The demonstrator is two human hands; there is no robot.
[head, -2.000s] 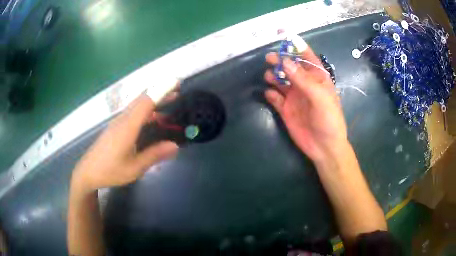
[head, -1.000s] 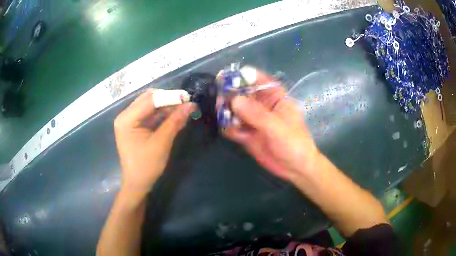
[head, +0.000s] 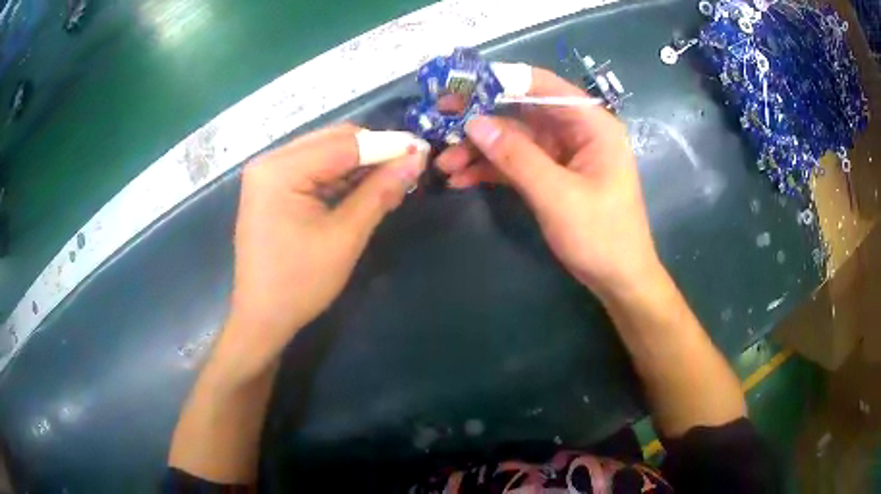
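A blue, roughly ring-shaped LED circuit board [head: 456,85] stands raised between my hands, with a small pale display on it. My right hand [head: 580,183] holds it between thumb and fingers, with a white cot on one fingertip. A thin white lead wire [head: 551,100] runs right from the board across my fingers. My left hand [head: 304,222], with a white cot on its index finger, has thumb and index finger pinched at the board's lower left. A small pale bit shows under the thumb, too blurred to name. The black round housing is not clearly visible.
The dark glossy worktop [head: 415,338] lies below my hands, edged by a scuffed white strip [head: 241,145] with a green conveyor belt [head: 116,106] beyond. A pile of wired blue boards [head: 792,87] lies at right, by brown cardboard [head: 850,289]. A small component [head: 605,81] shows behind my right hand.
My right hand has brought the board left to my left hand, then up, and the board now faces the camera. My left hand has moved right and up, fingers pinched. The black housing has dropped from clear view.
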